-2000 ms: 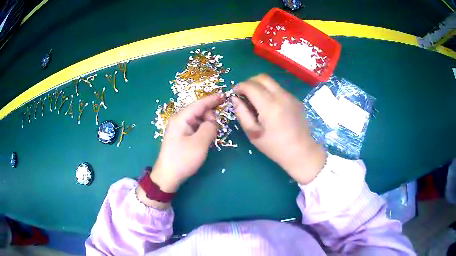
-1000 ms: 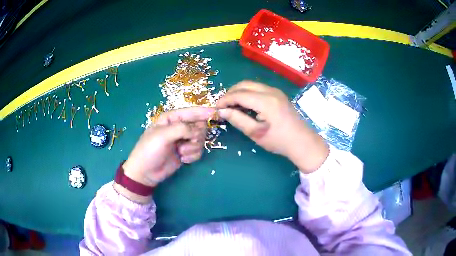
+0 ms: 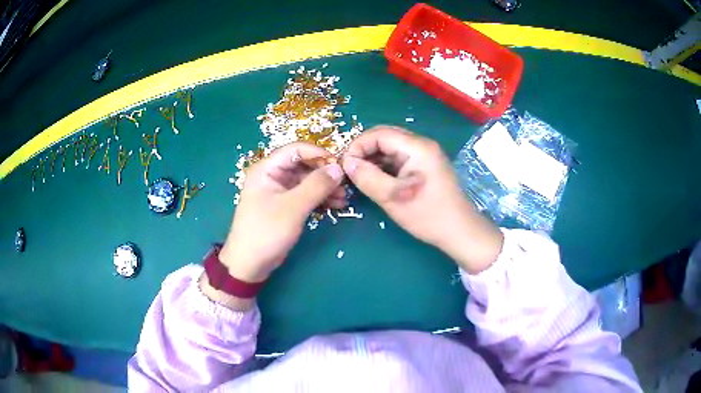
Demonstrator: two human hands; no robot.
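My left hand (image 3: 288, 199) and my right hand (image 3: 407, 184) meet fingertip to fingertip over the lower edge of the flex cable pile (image 3: 303, 107), a loose amber and white heap. My left thumb and forefinger pinch a small flex cable (image 3: 315, 161), mostly hidden; a bit of amber shows. My right thumb and forefinger are closed at its end by my left thumb tip. Separate Y-shaped flex cables (image 3: 121, 160) lie in rows at the left. A round electronic unit (image 3: 162, 196) lies beside one cable.
A red plastic tray (image 3: 500, 111) with small white pieces stands at the upper right, over the yellow strip (image 3: 307, 47). A clear plastic bag (image 3: 511, 201) with white labels lies below it. Another round unit (image 3: 127, 261) lies at lower left. Small white flecks lie near the pile.
My left thumb and forefinger have come together in a pinch; the forefinger was stretched out before. My hands still meet over the pile. The whole view has shifted slightly.
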